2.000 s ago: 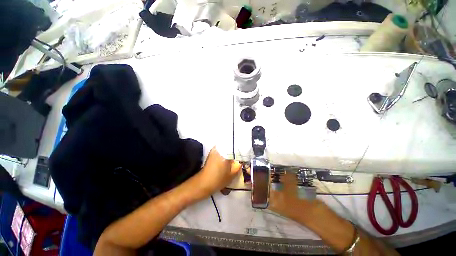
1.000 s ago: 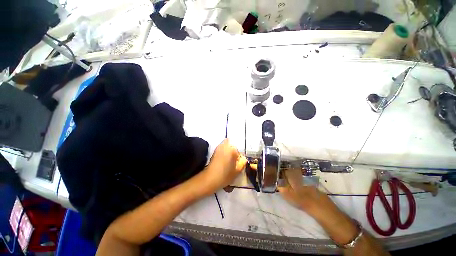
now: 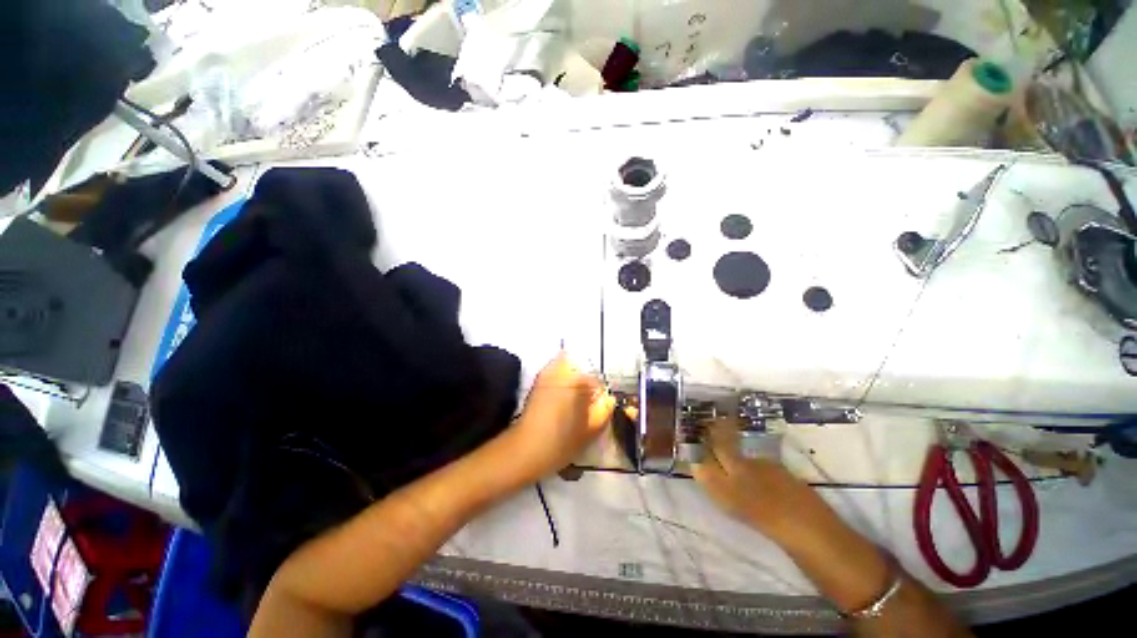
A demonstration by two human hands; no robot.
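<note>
The white sewing machine head [image 3: 524, 249] stands before me, with its shiny metal needle end [image 3: 660, 418] between my hands. My left hand [image 3: 569, 411] is just left of it, fingertips pinched on a small dark strip [image 3: 623, 428] at the needle area. My right hand [image 3: 736, 471] is right of the metal end, its fingertips partly hidden behind metal parts; whether it grips anything cannot be told. A black garment heap [image 3: 331, 361] lies left of my left hand. A thin black strip [image 3: 547, 516] lies on the table below my left wrist.
Red-handled scissors [image 3: 975, 514] lie right of my right hand. A pale thread cone [image 3: 960, 105] with a green top stands behind the machine. Blue bins [image 3: 182, 586] sit below the table edge. A grey neighbouring machine end [image 3: 62, 299] is at the left.
Since two seconds ago my left hand has moved slightly right and up beside the needle area, and a dark strip shows more there. Over the last second both hands stay almost in place.
</note>
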